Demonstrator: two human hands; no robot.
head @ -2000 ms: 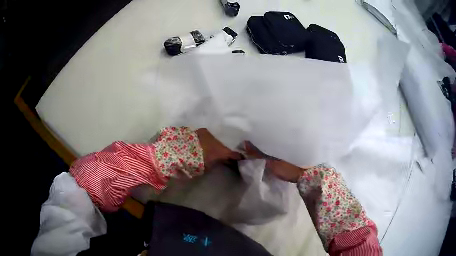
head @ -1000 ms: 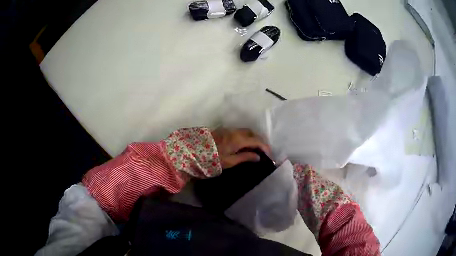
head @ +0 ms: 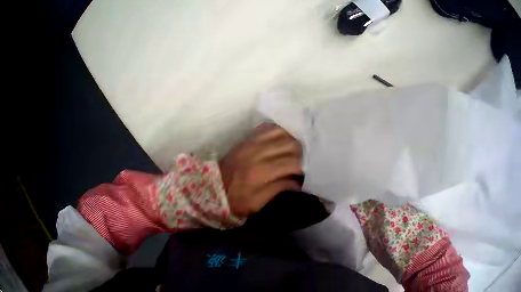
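Note:
A black bag (head: 294,210) lies at the table's near edge, against my dark apron. My left hand (head: 263,168), blurred, is curled over the bag's upper edge with its fingers bent. Crumpled white tissue (head: 337,236) lies at the bag's right side. A large white paper sheet (head: 377,142) spreads to the right of my left hand, and a thin white piece (head: 277,108) sticks up above its fingers. My right hand (head: 327,202) is almost wholly hidden behind the paper and bag; only a sliver shows beside its floral cuff.
A bundled black strap with a white band (head: 365,16) lies at the far side of the cream table (head: 200,63). Black bags (head: 477,11) are cut off at the top right. A short dark stick (head: 382,80) lies above the sheet. More white paper (head: 468,222) covers the right side.
The view has shifted, so the straps and bags sit farther up and right. My left hand has curled more at the bag's edge. The tissue and bag sit lower, closer to my apron.

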